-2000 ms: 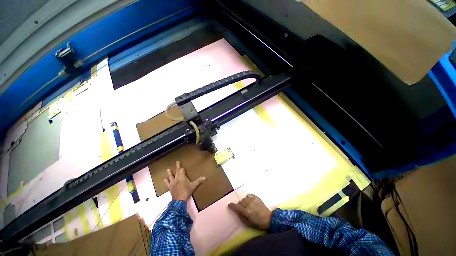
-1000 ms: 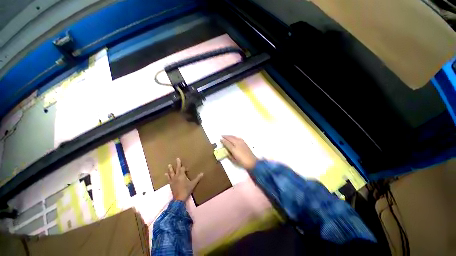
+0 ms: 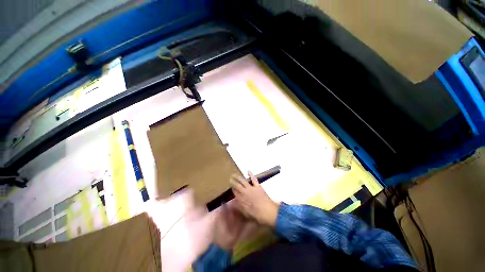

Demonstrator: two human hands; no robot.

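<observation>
A brown panel (image 3: 186, 154) lies on the pink-white board (image 3: 255, 122). Dark gaps show along its far edge and its near edge. My right hand (image 3: 252, 199) is at the panel's near right corner, fingers on or beside the edge; whether it pinches the panel is unclear. My left hand (image 3: 226, 220) is a blur just below the near edge, its fingers not readable. A dark slit in the board runs right from my right fingertips. A small yellowish block (image 3: 344, 158) lies at the board's right side.
The laser head (image 3: 186, 77) and gantry (image 3: 101, 109) are beyond the panel. A blue taped strip (image 3: 135, 159) lies left of it. Brown stacks stand at lower left (image 3: 101, 247) and right (image 3: 446, 212). A tan sheet (image 3: 396, 37) hangs at upper right.
The gantry and head have moved away to the far side. The yellowish block has gone from the panel's edge to the board's right. My right hand moved nearer; my left hand left the panel's middle.
</observation>
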